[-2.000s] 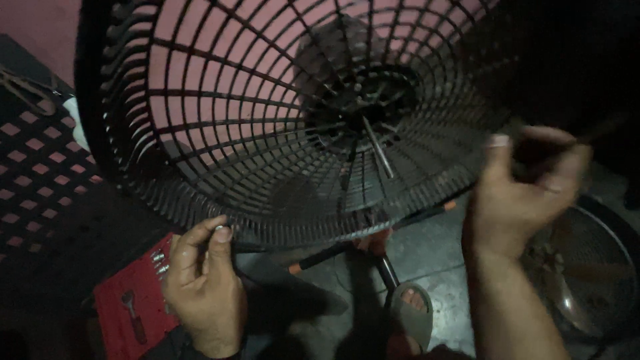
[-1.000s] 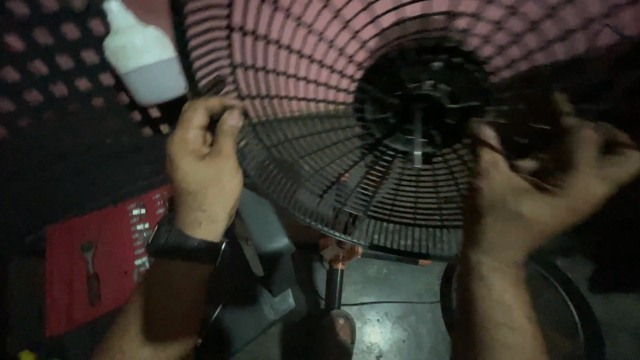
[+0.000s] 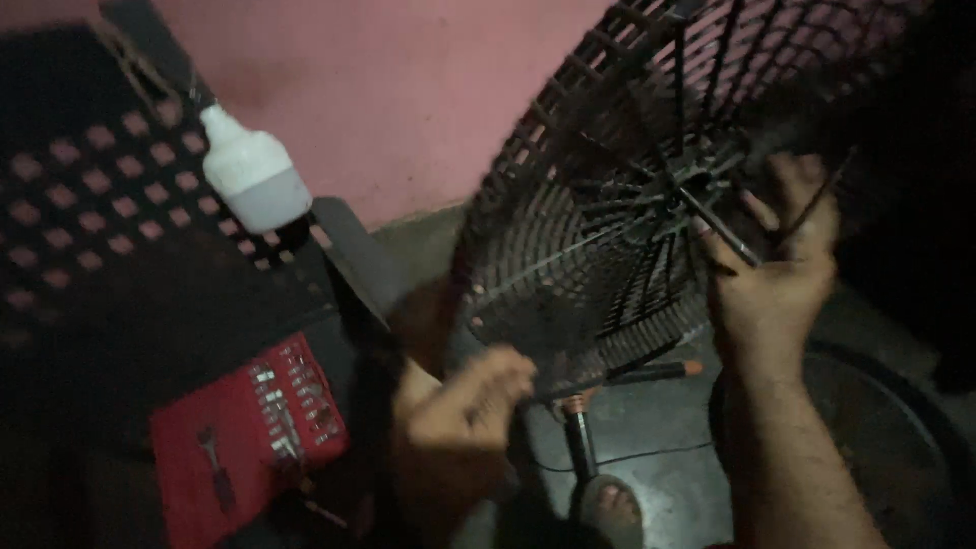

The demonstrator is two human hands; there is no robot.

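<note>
A black fan grille point(image 3: 557, 282) fills the centre right, tilted, with a metal shaft point(image 3: 717, 225) standing out from the hub point(image 3: 686, 187) at its middle. Beside that hub is my right hand point(image 3: 778, 252), its fingers spread around the shaft; a thin dark rod shows near its fingers, and whether the hand grips either is unclear. My left hand point(image 3: 473, 404) is at the grille's lower left rim, fingers curled and blurred; its hold on the rim cannot be made out.
A white light bulb point(image 3: 255, 171) hangs at the upper left before a black plastic lattice chair point(image 3: 107, 183). Below lies a red socket set case point(image 3: 229, 457) with a wrench point(image 3: 213, 469). A stand leg point(image 3: 579, 442), a sandalled foot point(image 3: 612, 507) and a round black rim point(image 3: 892, 396) are low down.
The grille has turned and tilted, its shaft now pointing down to the right. My left hand has moved lower along its rim. The view has shifted, showing more wall.
</note>
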